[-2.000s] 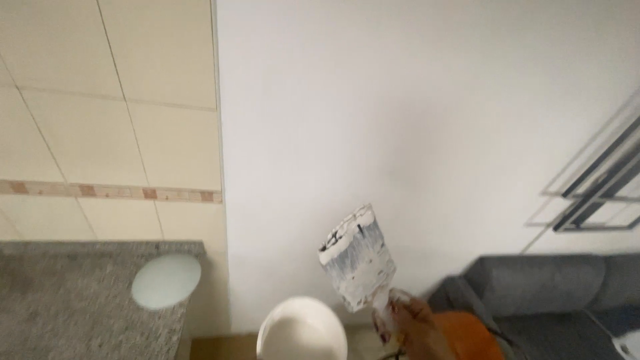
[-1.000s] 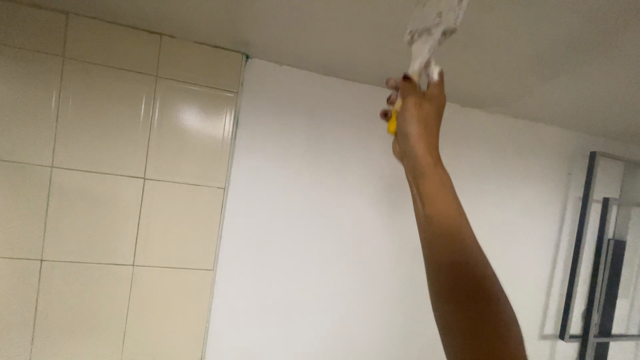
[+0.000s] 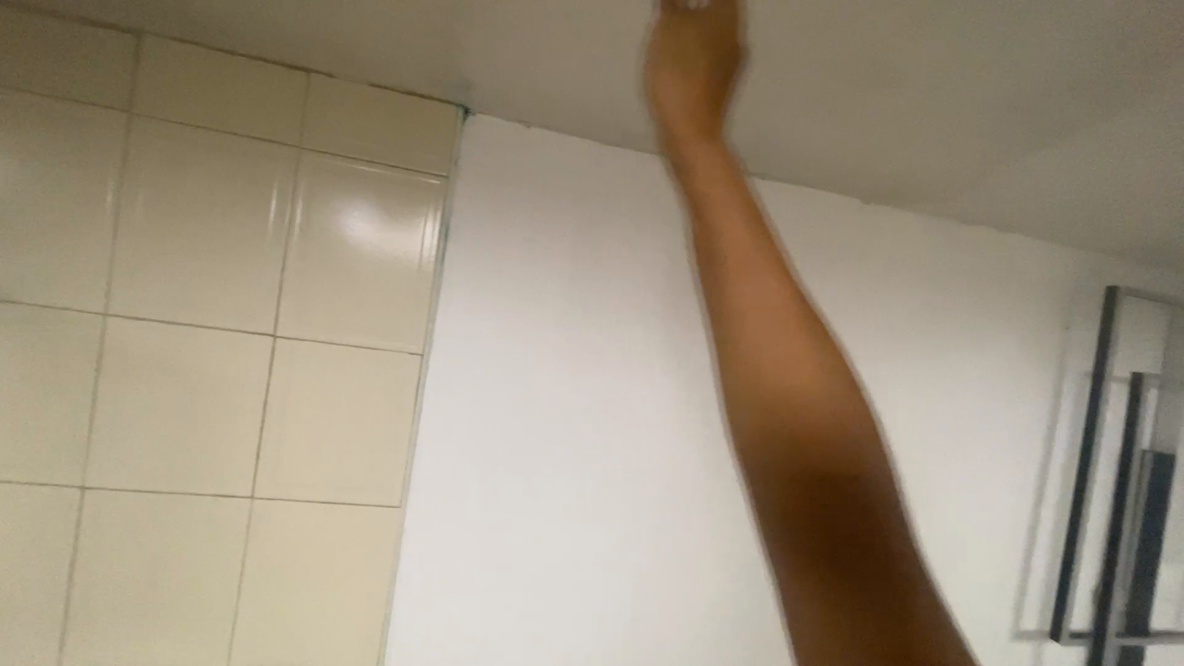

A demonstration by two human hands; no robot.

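My right arm reaches up from the lower right, and my right hand (image 3: 698,55) is cut off by the top edge of the view, against the grey ceiling (image 3: 888,102). Its fingers and whatever they may hold lie outside the frame. The white wall (image 3: 555,388) stands behind the forearm and meets the ceiling along a slanting, slightly rough line. My left hand is not in view.
Cream glossy tiles (image 3: 194,407) cover the wall at the left, with a thin vertical edge between them and the white wall. A dark rectangular frame decoration (image 3: 1082,462) hangs at the right.
Two seconds ago the view faced lower, with a putty-covered scraper in my right hand near a white container. One second ago the hand held it near the ceiling; the hand has since moved up.
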